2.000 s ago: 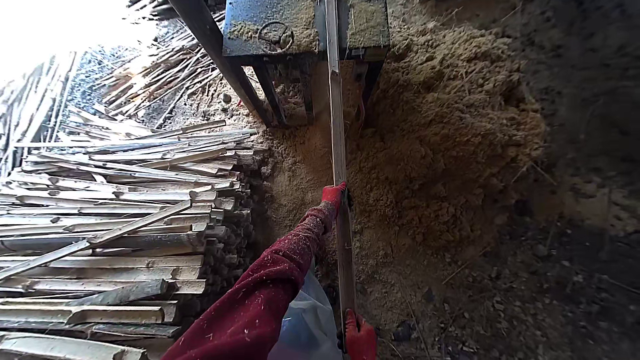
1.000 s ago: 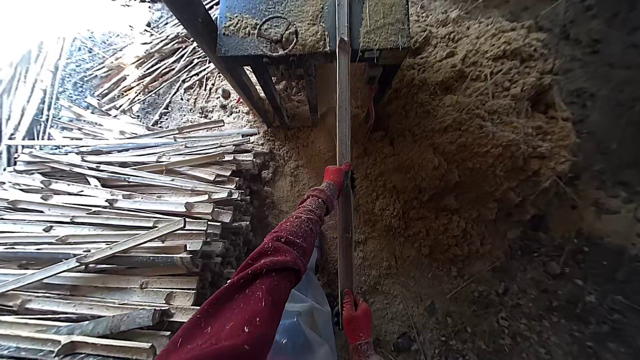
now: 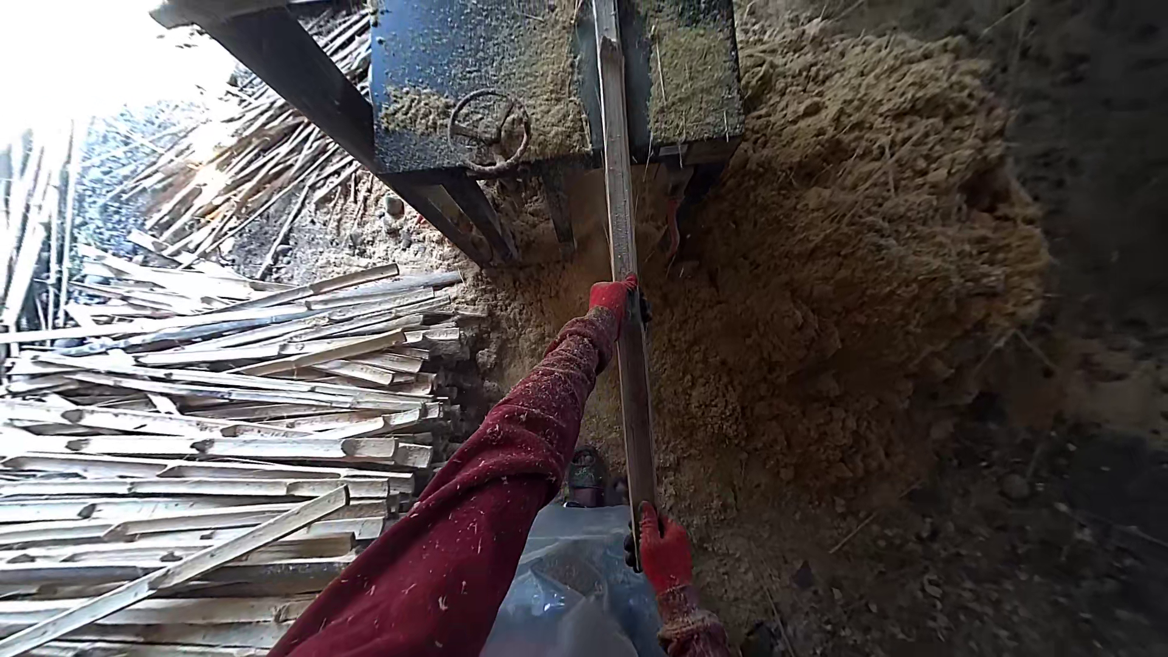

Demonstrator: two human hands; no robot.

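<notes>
A long split bamboo strip [image 3: 633,392] runs from the metal machine table [image 3: 447,73] at the top down towards my body. My left hand [image 3: 612,297], in a red glove, grips the strip about midway along its visible length. At the strip's near end my right hand [image 3: 664,550], also red-gloved, is closed around it. The strip's far part lies on the sawdust-strewn table and leaves the top of the view. A round handwheel [image 3: 489,132] sits at the table's near edge. Sawdust clings to my dark red sleeve.
Split bamboo pieces [image 3: 228,447] are stacked on the left, with thinner strips [image 3: 274,137] heaped behind them. A large sawdust mound [image 3: 849,228] lies right of the machine. A slanting beam [image 3: 283,73] stands at the machine's left. Plastic sheeting [image 3: 570,584] hangs before my body.
Both hands keep hold of the bamboo strip, and its near end has moved closer to the machine table. The view has shifted somewhat.
</notes>
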